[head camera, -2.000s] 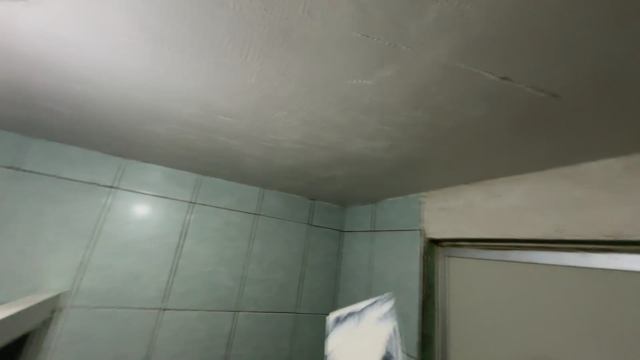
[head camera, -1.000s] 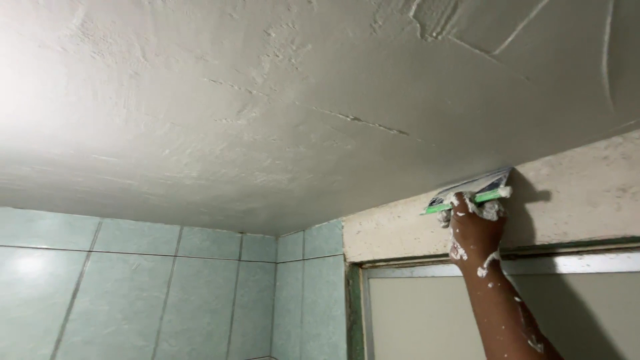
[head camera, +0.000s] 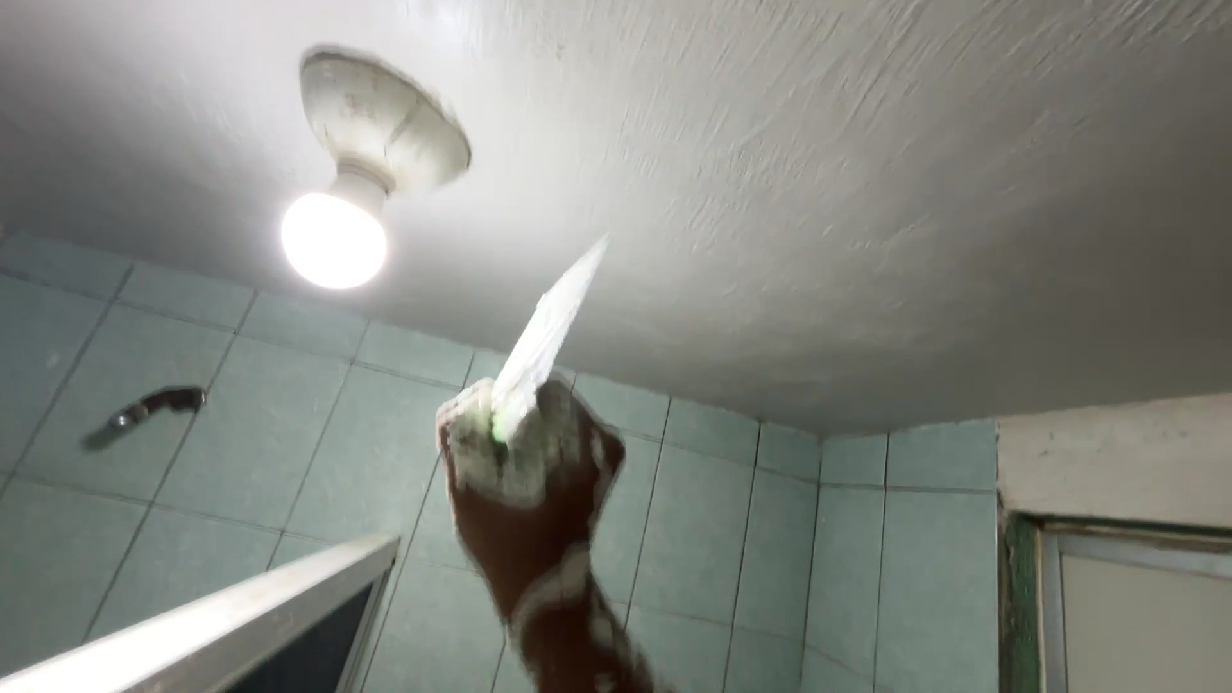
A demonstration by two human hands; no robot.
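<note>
My right hand (head camera: 534,452), smeared with white paste, is raised in the middle of the view and closed around a plastering blade (head camera: 553,322). The blade is seen nearly edge-on, tilted up to the right and coated in white filler; a bit of green shows at its base. Its tip is below the skim-coated ceiling (head camera: 866,241), and whether it touches cannot be told. White paste also streaks the wrist and forearm. My left hand is out of view.
A lit bulb (head camera: 335,241) hangs from a round ceiling fitting (head camera: 380,120) left of the blade. A shower arm (head camera: 159,404) juts from the green tiled wall (head camera: 375,452). A white frame (head camera: 221,616) rises at lower left; a door frame (head camera: 1020,597) stands at right.
My right hand was at the wall strip above the door frame with the flat blade against it; now it is in front of the tiled wall, near the bulb. The view has swung left.
</note>
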